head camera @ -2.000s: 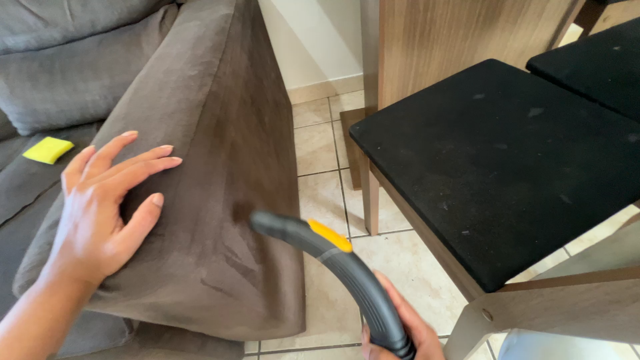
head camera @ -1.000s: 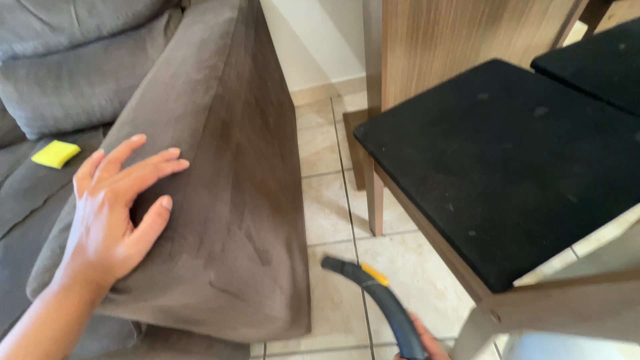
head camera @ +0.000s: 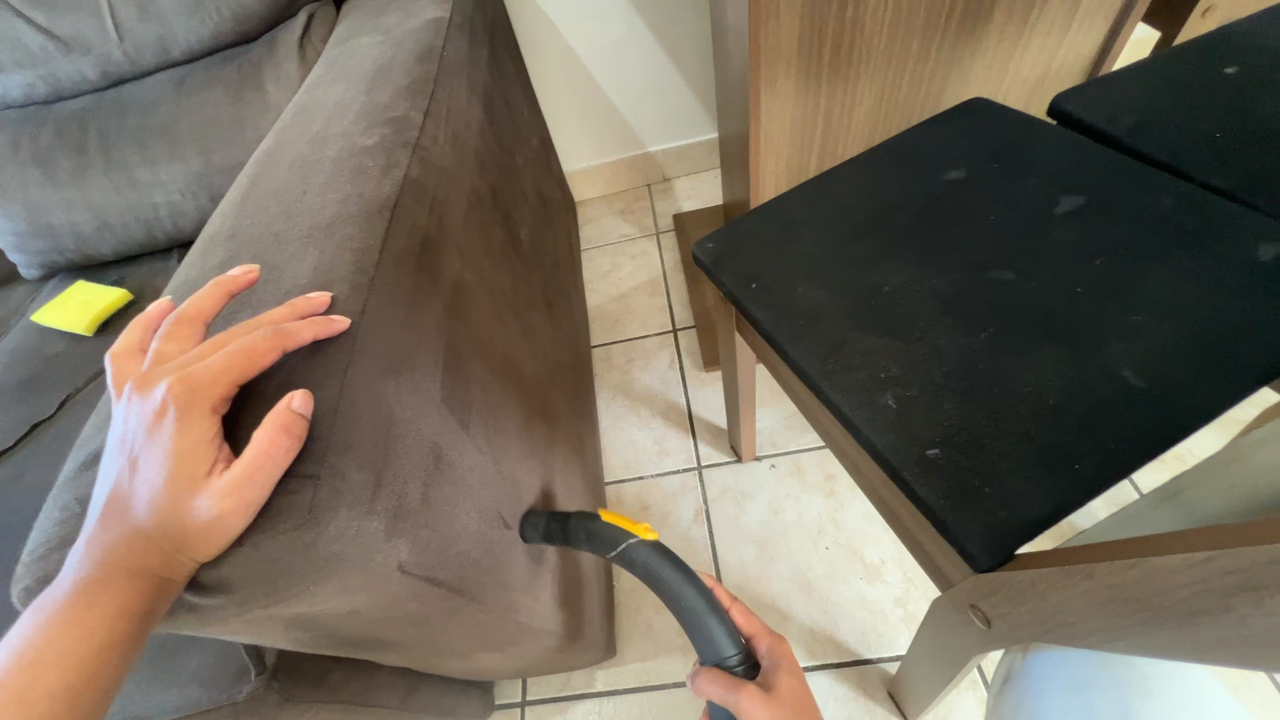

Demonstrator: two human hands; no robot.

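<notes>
My left hand (head camera: 195, 430) rests with spread fingers on top of the brown fabric sofa arm (head camera: 400, 400), holding nothing. At the lower middle, my right hand (head camera: 760, 660) grips the curved black handle tube of a vacuum cleaner (head camera: 665, 580), which has a yellow slider. The tube's open end is at the outer side of the sofa arm, near its front lower part; whether it touches the fabric cannot be told. A yellow sponge (head camera: 82, 307) lies on the seat cushion, left of my left hand.
A wooden chair with a black seat (head camera: 1000, 320) stands on the right, a second black seat (head camera: 1190, 110) behind it. Beyond them is a wood-grain panel (head camera: 900, 80). A strip of tiled floor (head camera: 640, 400) runs between sofa and chair. Grey back cushions (head camera: 150, 150) are at upper left.
The vacuum tube in my right hand moved right, off the sofa arm's side, then came back left to it. My left hand stays spread on the sofa arm.
</notes>
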